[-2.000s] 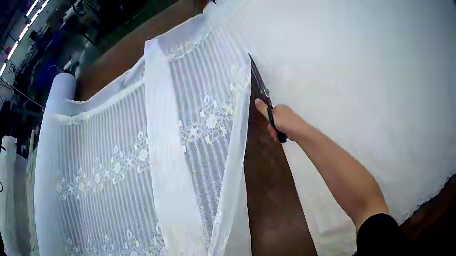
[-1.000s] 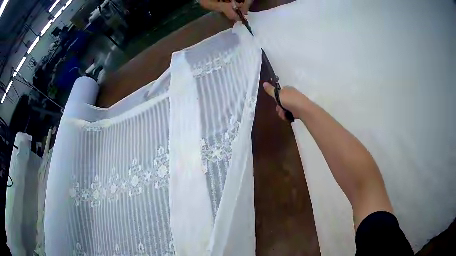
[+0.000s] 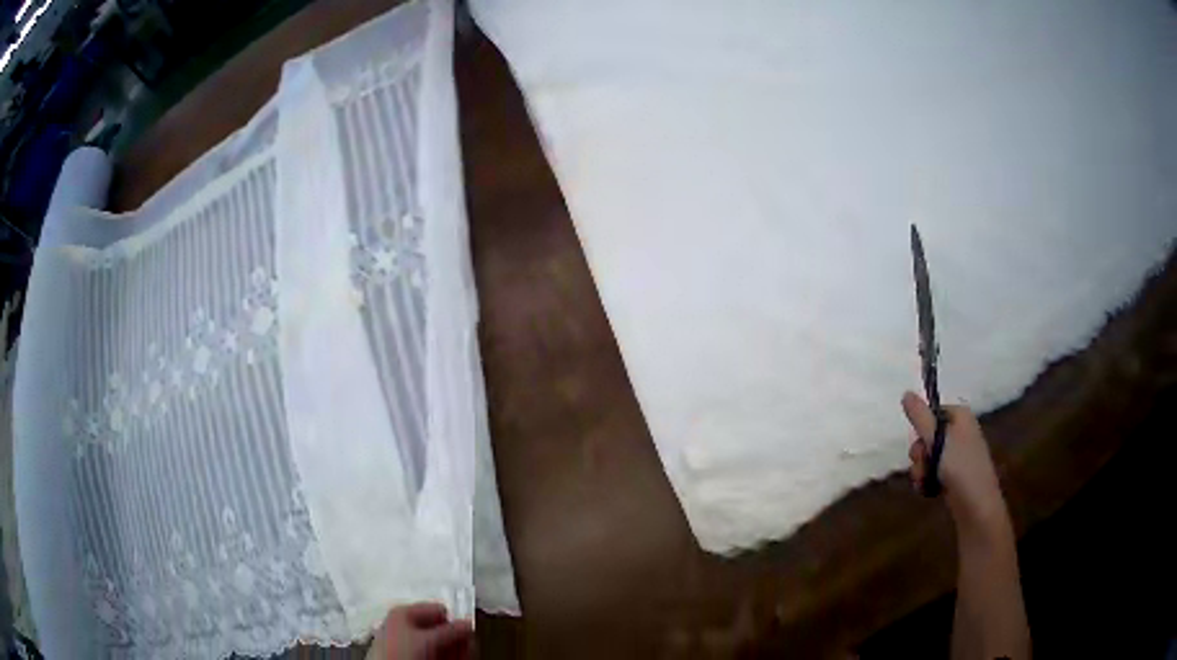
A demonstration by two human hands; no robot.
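Observation:
The sheer white lace fabric [image 3: 181,348] lies at the left, striped with floral bands, with an opaque folded strip across it. My left hand [image 3: 423,632] is at the bottom, with its fingers on the fabric's near cut corner, pinching it. My right hand [image 3: 953,451] holds the fabric shears [image 3: 925,310] by their black handles over the near part of the lay. Their blades look closed and point away from me. The lay [image 3: 800,194] is an opaque white stack at the right, apart from the lace.
The brown table [image 3: 555,426] shows between the two fabrics and along the near edge. A fabric roll [image 3: 45,335] stands at the far left, joined to the lace. The lay's near right edge is wavy.
The right hand and shears have moved from the cut line toward the near right. The lace is now separate from the lay. My left hand has come into view. The other hand with scissors is gone.

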